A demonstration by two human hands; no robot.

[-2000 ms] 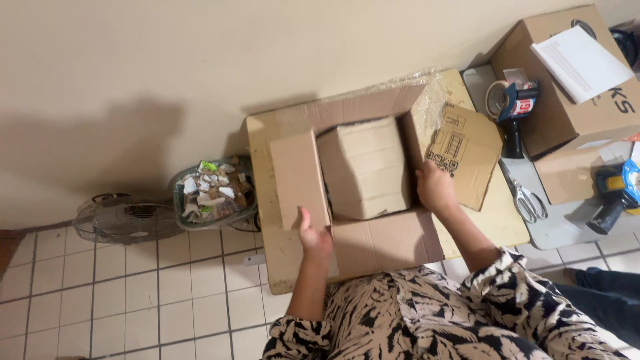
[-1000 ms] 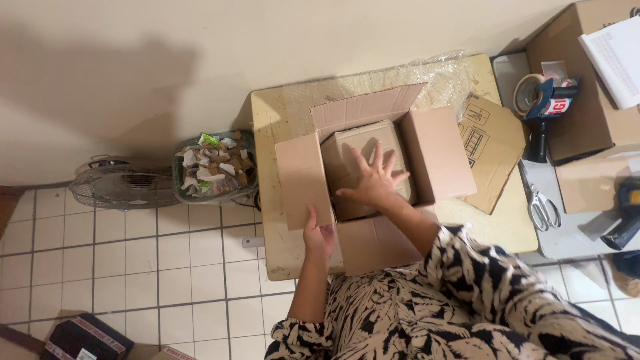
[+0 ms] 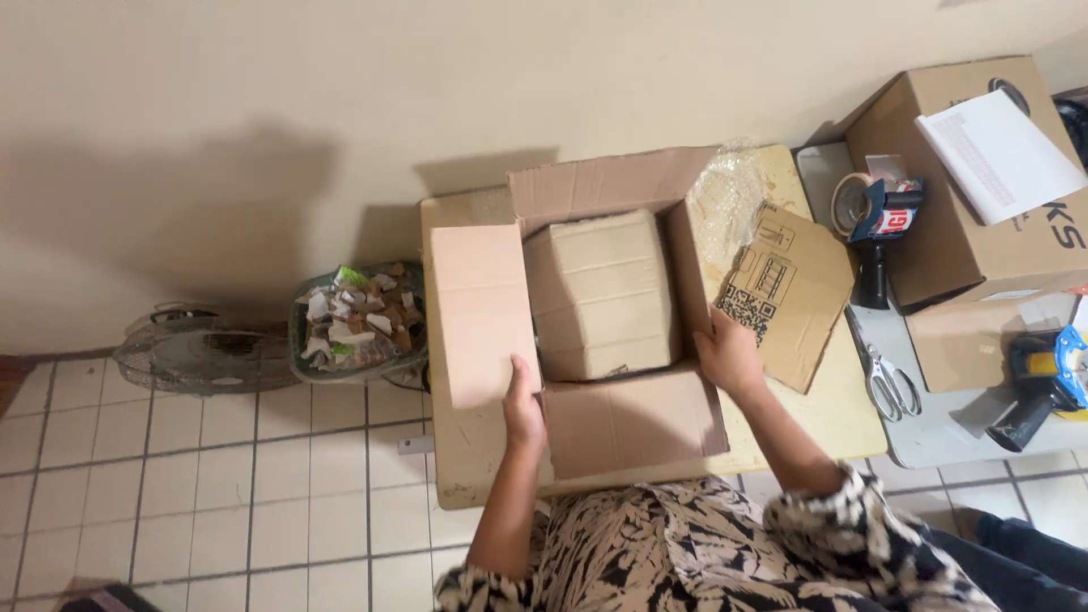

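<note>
An opened cardboard box (image 3: pixel 633 425) stands on the yellow table, its left, back and front flaps folded outward. Inside it lies a folded piece of cardboard (image 3: pixel 608 293), creased and slightly domed, which hides whatever is beneath. My left hand (image 3: pixel 524 408) holds the lower end of the left flap near the front left corner, thumb on top. My right hand (image 3: pixel 729 350) grips the right side of the box near the front right corner. Right of the box lies a flat cut piece of cardboard (image 3: pixel 795 297) with printing, next to crumpled clear plastic wrap (image 3: pixel 731 200).
On the grey table at right are scissors (image 3: pixel 891 387), a tape dispenser (image 3: pixel 884 212), another blue tape dispenser (image 3: pixel 1041 374) and a large cardboard box (image 3: pixel 952 170) with paper on it. Left of the yellow table (image 3: pixel 476 476) stand a bin of scraps (image 3: pixel 361 327) and a fan (image 3: pixel 208 353).
My right hand has moved from on top of the cardboard inside the box to the box's right side. My left hand remains at the left flap.
</note>
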